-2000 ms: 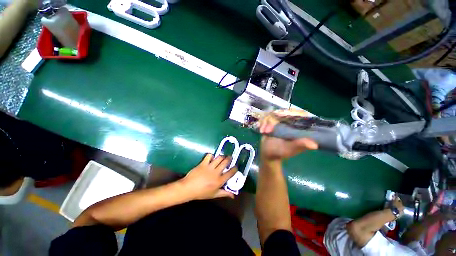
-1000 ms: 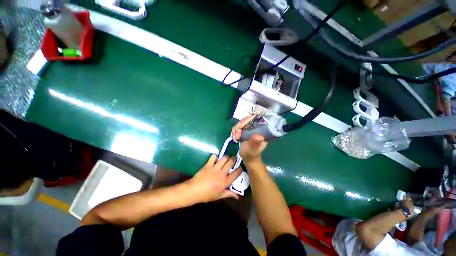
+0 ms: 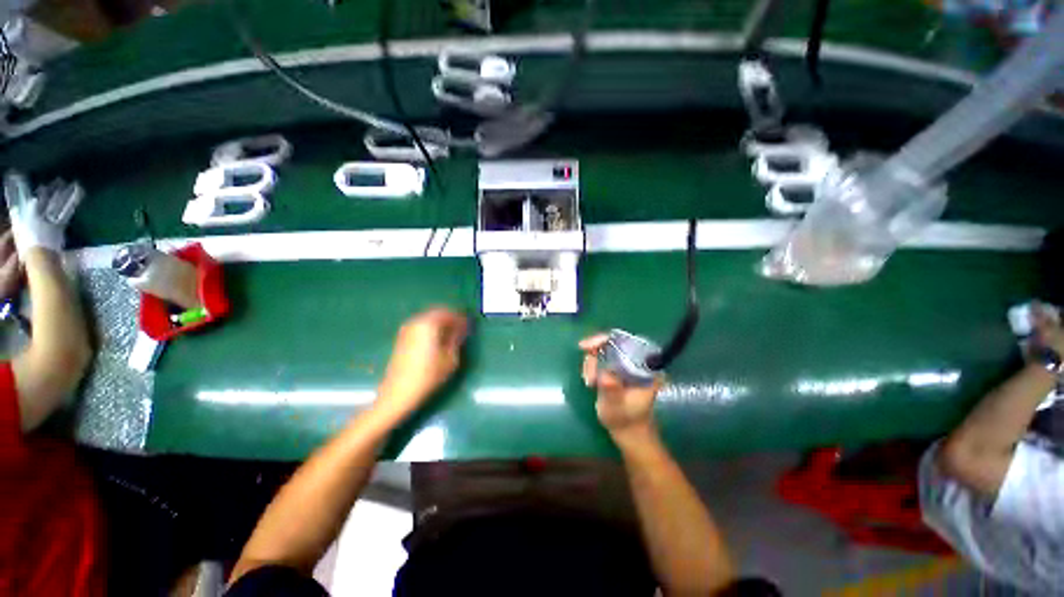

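My left hand [image 3: 422, 359] is over the green bench, left of the screw feeder, blurred, with its fingers curled. No housing shows in it; whether it pinches anything small cannot be told. My right hand [image 3: 623, 394] is closed round the grey electric screwdriver [image 3: 634, 355], front right of the feeder; its tip cannot be made out. The silver-white screw feeder [image 3: 527, 175] stands on the white strip, its pickup plate [image 3: 499, 288] facing me. A white plastic housing [image 3: 379, 178] lies beyond the strip, left of the feeder.
More white housings [image 3: 229, 209] lie beyond the strip on both sides. A red bin [image 3: 214, 296] with a bottle and green stick is at left, beside bubble wrap [image 3: 117, 367]. A clear bag [image 3: 823, 251] hangs by the sloping post at right. Other people's arms show at both edges.
The housing under my left hand is gone from the near bench. My hands have moved apart, the right still holding the screwdriver. The view has turned, so the feeder now appears upright near the centre.
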